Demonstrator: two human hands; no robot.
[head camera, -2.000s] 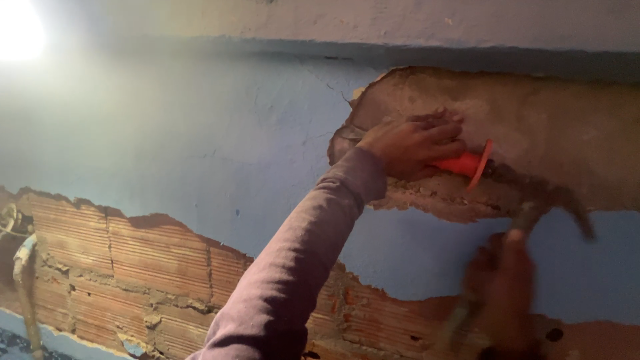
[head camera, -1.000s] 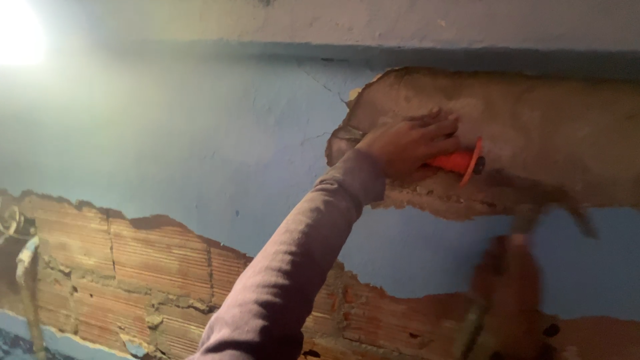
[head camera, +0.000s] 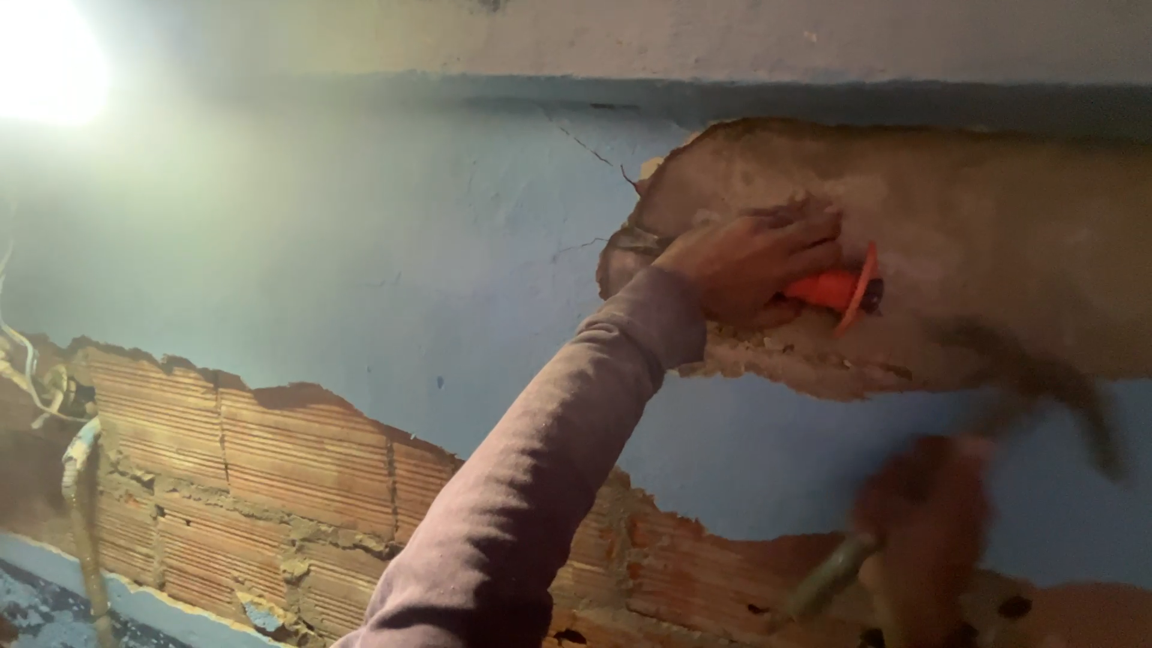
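My left hand (head camera: 751, 261) is closed around the orange grip of a chisel (head camera: 828, 290), whose round hand guard and dark striking end face right. The metal blade points left, against the broken plaster edge of the blue wall (head camera: 504, 225). Lower right, my right hand (head camera: 927, 522) grips the handle of a claw hammer (head camera: 1035, 369); both are blurred by motion. The hammer's head is below and to the right of the chisel's end, apart from it. Bare rendered wall (head camera: 990, 225) lies behind the chisel.
Exposed hollow clay bricks (head camera: 306, 450) run along the lower wall. At the left, loose wires and an electrical box (head camera: 67, 391) sit above a conduit (head camera: 81, 459). Cracks (head camera: 589, 148) cross the blue plaster near the broken edge. A bright light (head camera: 45, 58) shines at upper left.
The hammer in my right hand appears in slightly different, blurred positions near the chisel. My left hand keeps its hold at nearly the same place.
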